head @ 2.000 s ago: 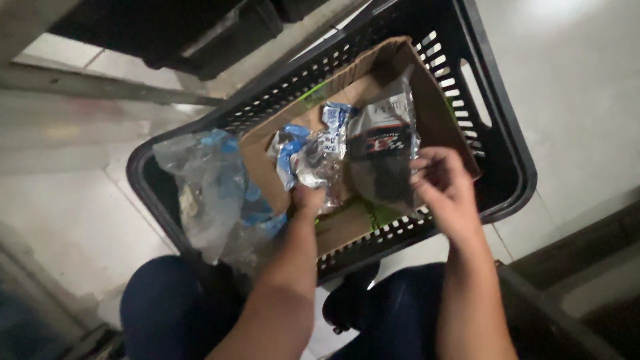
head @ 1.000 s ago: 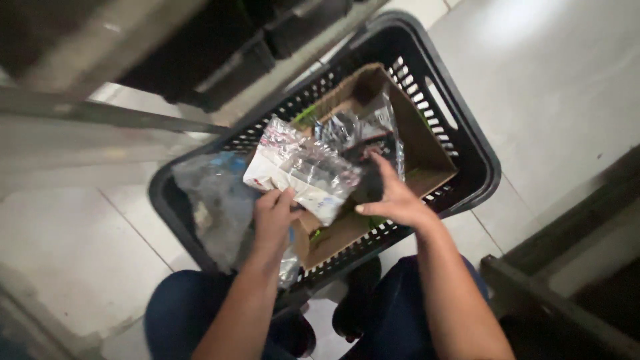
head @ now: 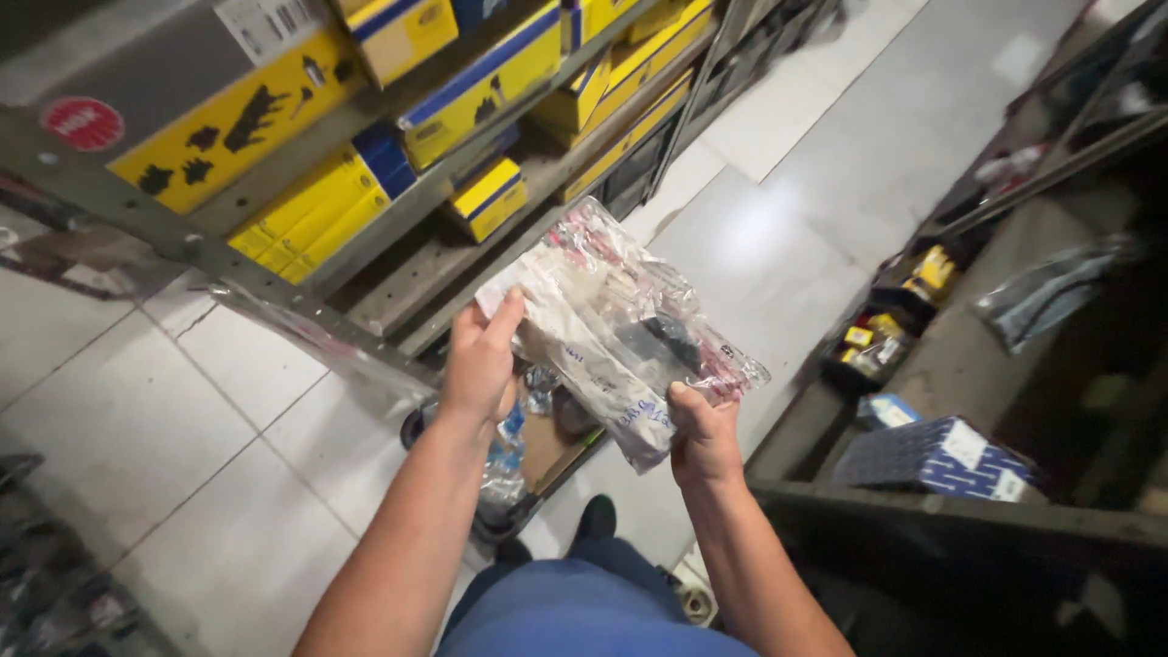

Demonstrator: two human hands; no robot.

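Note:
A clear plastic bag (head: pixel 630 319) with a dark part and pale, handwritten-on packaging inside is stretched between my two hands. My left hand (head: pixel 482 360) pinches its left edge, thumb on top. At the lower right corner my right hand (head: pixel 707 436) grips it, thumb on top. Below the bag stands a black plastic basket (head: pixel 500 527), mostly hidden by the bag and my left arm. Inside it show a piece of cardboard box (head: pixel 545 449) and blue and clear plastic packaging (head: pixel 507 447).
Metal shelving at the upper left holds yellow and blue boxes (head: pixel 484 96) and a larger grey and yellow box (head: pixel 237 119). On the right, another shelf (head: pixel 922 506) bears a blue and white box (head: pixel 931 456) and a bagged part (head: pixel 1049 292). Tiled floor (head: pixel 228 465) lies between.
The plastic bag, over the basket a second ago, is now held up in both hands above it. My right hand has taken hold of its corner. The view has swung up toward the shelves.

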